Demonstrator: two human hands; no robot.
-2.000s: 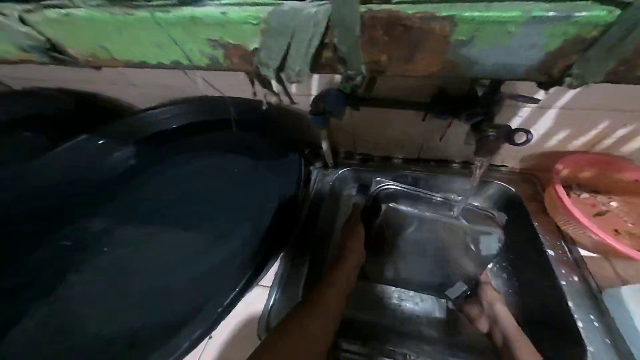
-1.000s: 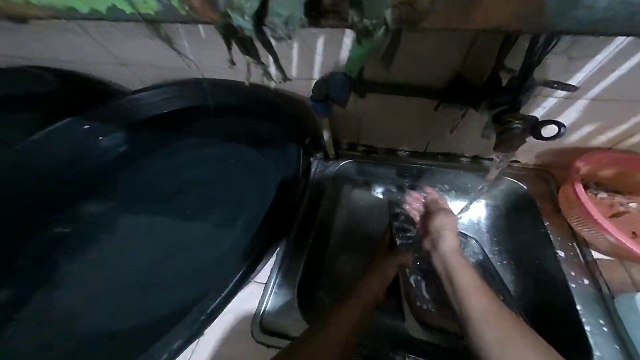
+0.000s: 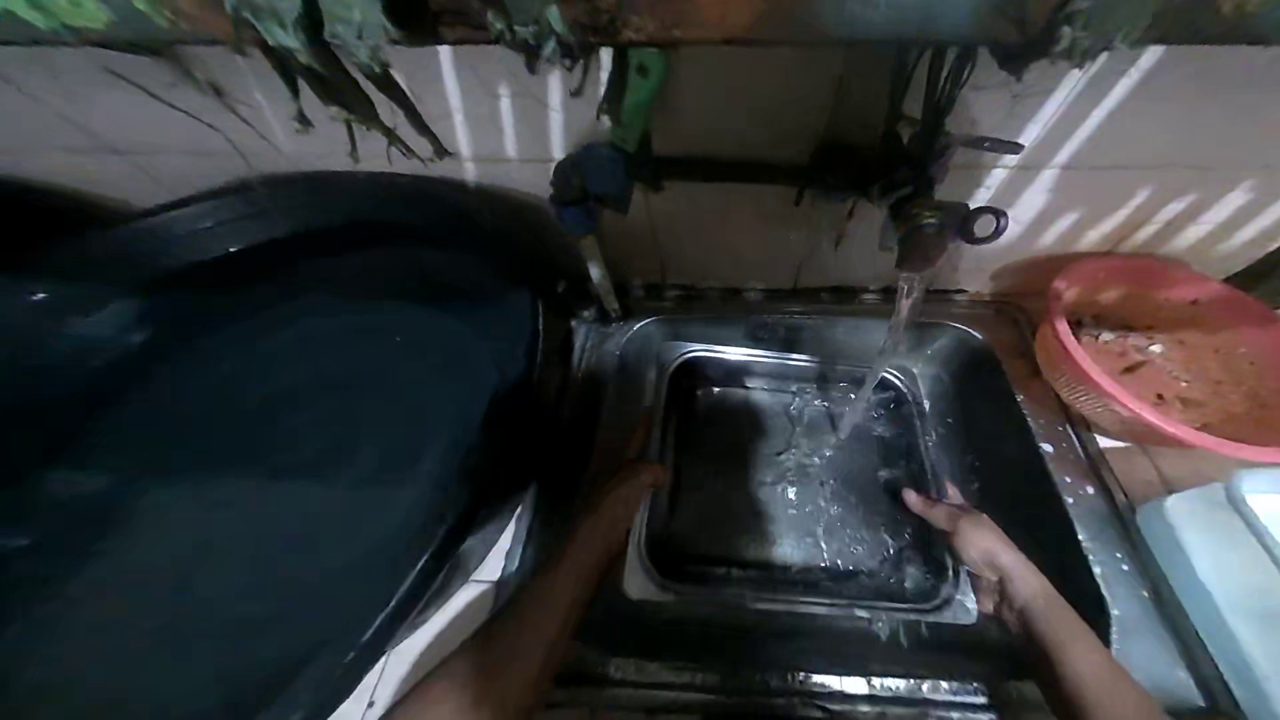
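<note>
A rectangular metal pan (image 3: pixel 720 500) is held level, open side up, inside the stainless steel sink (image 3: pixel 1010 420). My left hand (image 3: pixel 630 490) grips its left rim, with the fingers mostly hidden beneath. On the right rim is my right hand (image 3: pixel 965 545), its thumb over the edge and the other fingers outside or below. Water (image 3: pixel 900 330) runs from the tap (image 3: pixel 925 235) into the pan and splashes across its bottom.
A large black tub (image 3: pixel 480 230) of dark water stands left of the sink. To the right are a pink plastic basket (image 3: pixel 1120 405) with scraps in it and a pale plastic object (image 3: pixel 1210 560). A second tap (image 3: pixel 595 190) hangs at the sink's back left corner.
The pan now lies open side up under the stream. My right hand has moved from the water stream to the pan's right rim.
</note>
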